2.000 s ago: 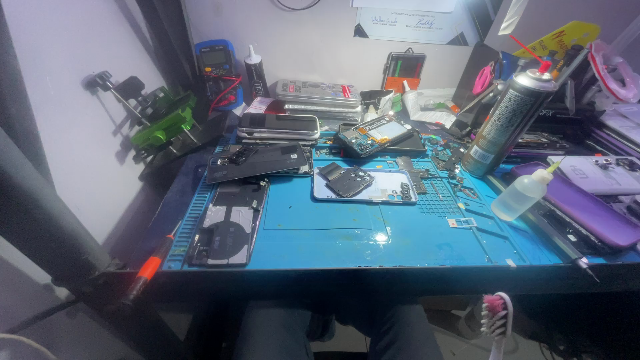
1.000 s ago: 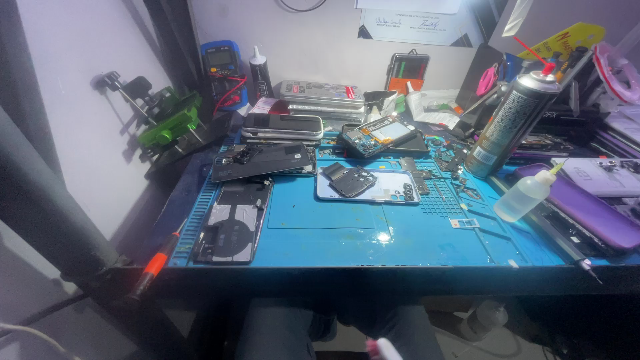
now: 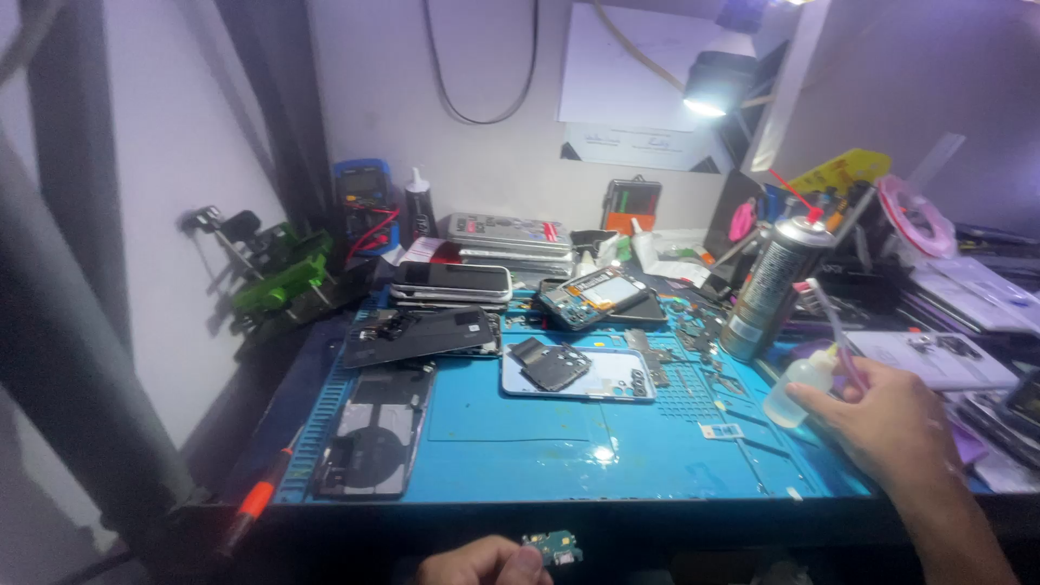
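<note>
My left hand point(image 3: 487, 562), low in the view in front of the mat's front edge, pinches a small green circuit board point(image 3: 554, 546) with a metal connector between thumb and finger. On the right, my right hand point(image 3: 890, 414) has a toothbrush point(image 3: 837, 325) with a pink and white head sticking up from it, and its thumb and fingers are at a translucent squeeze bottle point(image 3: 792, 394). The bottle is tilted over the right side of the blue work mat point(image 3: 520, 459); whether its base touches the mat I cannot tell. Left of the bottle stands a spray can point(image 3: 772, 284) with a red straw.
A pale blue phone housing point(image 3: 605, 375) with a black part on it lies mid-mat. Opened phones point(image 3: 597, 296) are behind it. A dark phone back point(image 3: 370, 443) lies at left, beside an orange-handled tool point(image 3: 256, 500). A multimeter point(image 3: 364, 195) and green holder point(image 3: 280, 284) stand further back.
Both hands have come into view, the left with the circuit board. The toothbrush, low in the earlier frames, is now up at the right in my right hand. The view has tipped up.
</note>
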